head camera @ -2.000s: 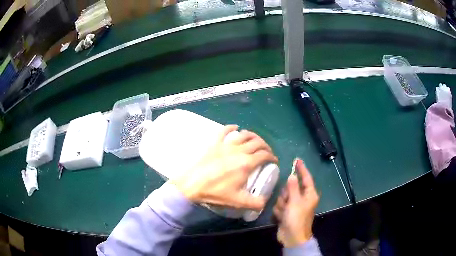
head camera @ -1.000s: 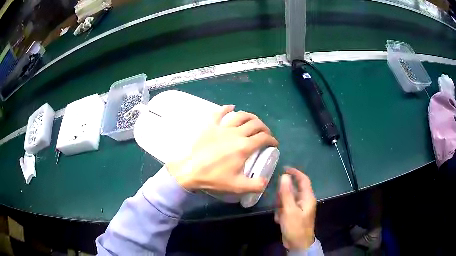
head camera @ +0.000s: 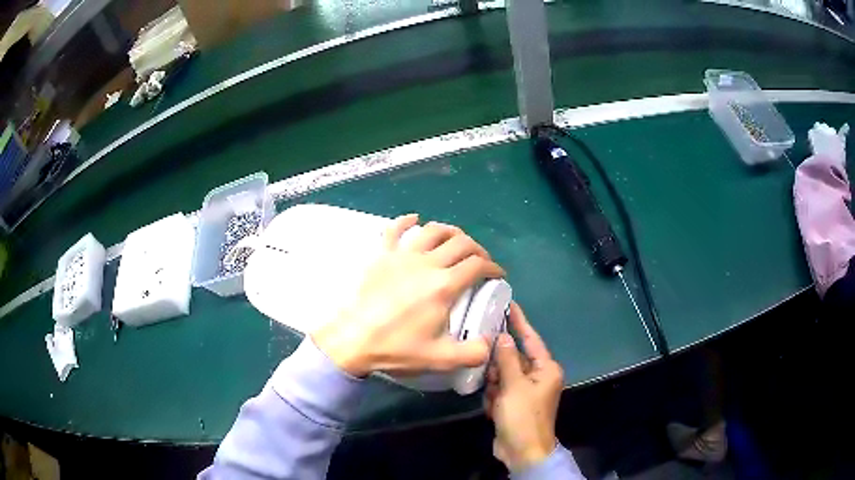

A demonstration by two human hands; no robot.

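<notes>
A white rounded appliance housing lies on the green bench. My left hand is spread over its near right part and grips it. A white oval end cap sits at the housing's right end. My right hand is at this end, with thumb and forefinger against the outer face of the cap. Whether the fingertips hold a small part is hidden. A short white cord shows at the housing's far left end.
A clear screw bin stands behind the housing's left end. Two white blocks, a large one and a small one, stand further left. A black electric screwdriver lies right. Another screw bin and a person's pink sleeve are far right.
My right hand has moved left and up from beside the housing to touch the end cap. My left hand keeps its grip. The view has shifted slightly.
</notes>
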